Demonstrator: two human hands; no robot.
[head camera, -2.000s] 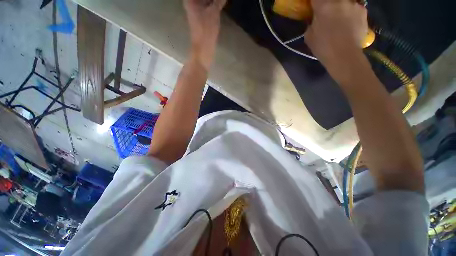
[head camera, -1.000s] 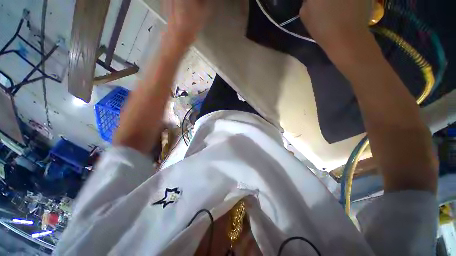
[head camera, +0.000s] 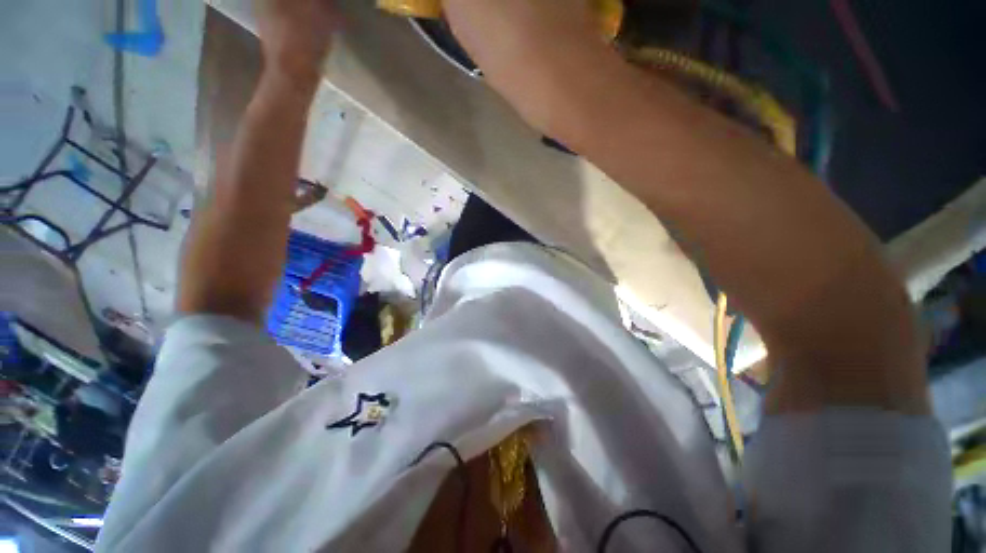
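Observation:
The steam iron shows only in part at the top edge, with yellow parts (head camera: 411, 7) either side of my right hand and a thin pale rim below. My right hand (head camera: 514, 13) is closed around its handle; the fingers are cut off by the edge. A dark garment panel (head camera: 908, 140) with a thin maroon line lies on the cream pressing table (head camera: 432, 113), partly behind my right forearm. My left hand (head camera: 297, 16) is at the top edge, cut off and blurred, over the table's left part; its fingers and any hold are hidden.
A yellow hose (head camera: 724, 81) and a green one run right from the iron, and hoses hang below the table edge. Below left are a blue plastic basket (head camera: 316, 297) with a red strip, a wooden bench (head camera: 222, 92) and a metal-legged stand on the littered floor.
Both hands have moved left in the picture, the right one with the iron. The right forearm now slants across the table. More of the dark panel and a maroon line show at right.

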